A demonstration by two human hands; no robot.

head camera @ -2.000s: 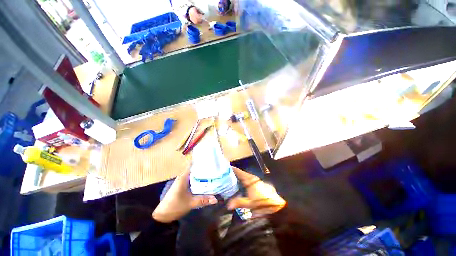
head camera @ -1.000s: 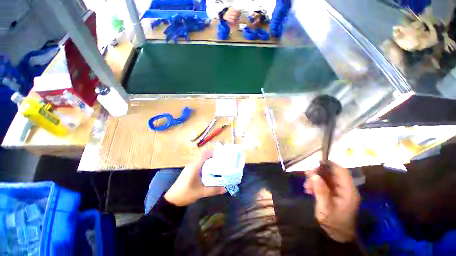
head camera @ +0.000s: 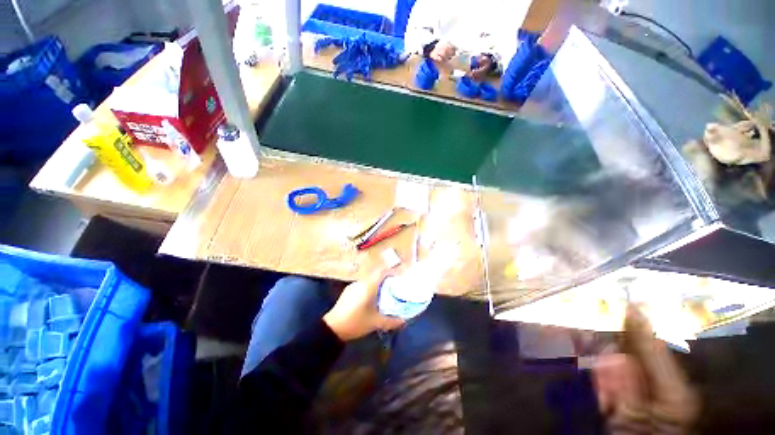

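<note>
My left hand holds a white and pale-blue rounded workpiece over my lap, just past the bench's front edge. My right hand is at the lower right, strongly blurred, closed around the hammer's handle. The hammer's dark head shows only as a smear above it, in front of the clear panel. It is well apart from the workpiece. Red-handled pliers and a thin pale tool lie on the cardboard behind the workpiece.
A blue strap loop lies on the cardboard-covered bench. Beyond is a green belt, with a person's hands behind it. A lit unit stands right. A crate of pale-blue pieces is left. A white bottle stands by the post.
My right hand let go of the workpiece, took up the hammer and moved right and down with it. My left hand still holds the workpiece. The view has shifted.
</note>
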